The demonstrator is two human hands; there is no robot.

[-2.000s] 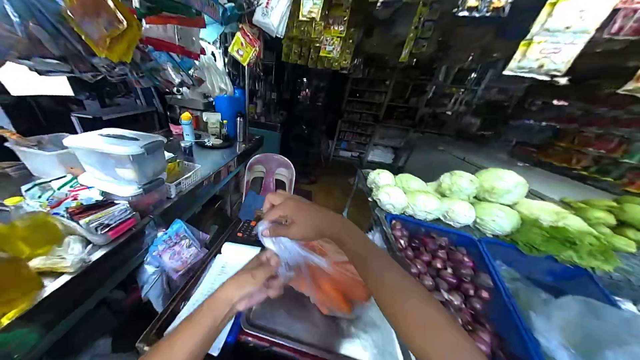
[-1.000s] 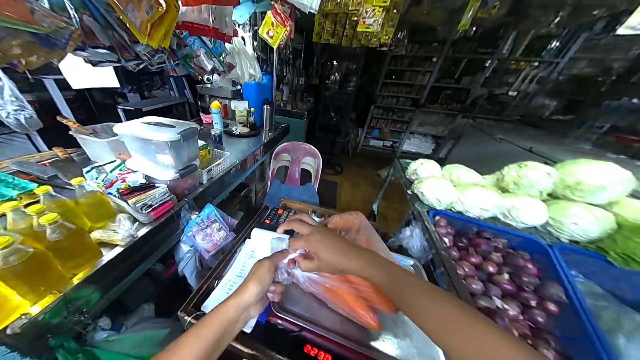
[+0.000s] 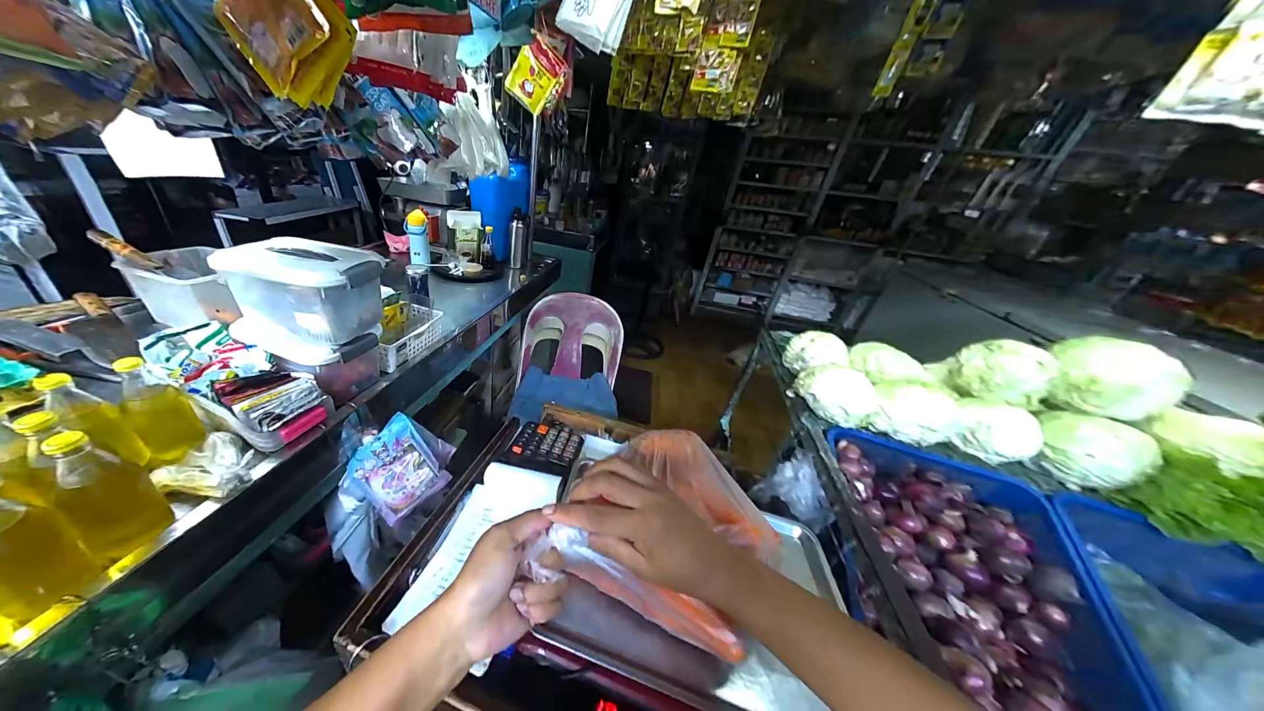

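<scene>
A clear plastic bag of carrots (image 3: 681, 602) lies over the metal tray of a weighing scale (image 3: 632, 642). My left hand (image 3: 509, 583) pinches the gathered neck of the bag. Against its fingertips, my right hand (image 3: 647, 518) also grips the twisted plastic, partly hiding it. An orange-tinted plastic bag (image 3: 691, 474) sits just behind my right hand. Beyond the hands are a black calculator (image 3: 543, 446) and paper sheets with writing (image 3: 474, 538), left of the scale.
On the right stand a blue crate of red onions (image 3: 1071, 573) and a row of cabbages (image 3: 997, 370). At left, a counter (image 3: 444, 346) bears oil bottles (image 3: 163, 415) and plastic containers (image 3: 296, 276). A pink plastic chair (image 3: 570, 321) stands ahead; packets (image 3: 691, 59) hang above.
The bag of carrots, held up between my hands two seconds ago, is now lower over the scale tray. My hands have come together at its neck.
</scene>
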